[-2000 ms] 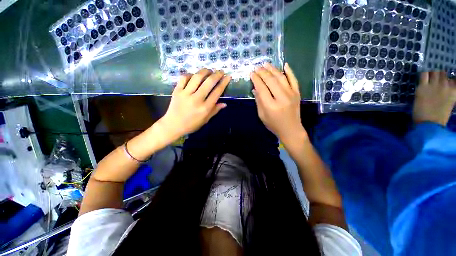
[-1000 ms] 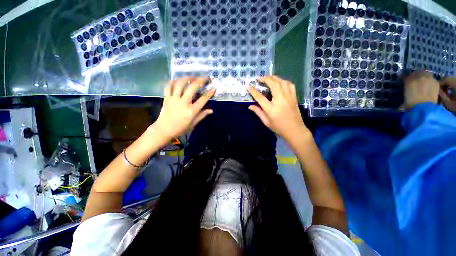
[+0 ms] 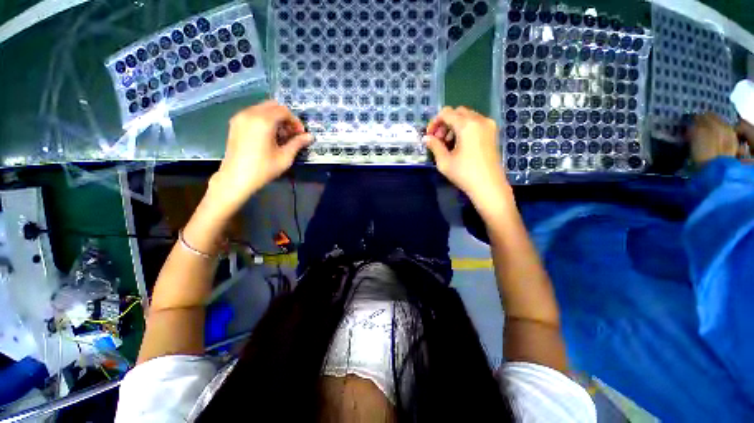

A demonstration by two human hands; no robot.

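A full-size blister tray [image 3: 355, 74] lies in front of me on the green bench, with close rows of round black components under a greyish clear cover. At the near edge one row looks darker and clearer, with a bright line above it. My left hand [image 3: 263, 142] pinches the cover's near left corner between thumb and bent fingers. My right hand [image 3: 465, 142] pinches the near right corner the same way. The fingertips are partly hidden, so the exact layer held is hard to tell.
A short blister tray [image 3: 186, 58] lies at left, beside loose clear film [image 3: 74, 83]. Another filled tray [image 3: 570, 91] is at right, with a greyish tray [image 3: 693, 74] beyond. A neighbour's hand [image 3: 711, 139] and blue sleeve are at far right. Wires [image 3: 107, 310] hang at lower left.
My hands have gone from fingers spread on the tray's near edge to pinching its near corners. My left hand has moved left. The near row of discs now shows more clearly.
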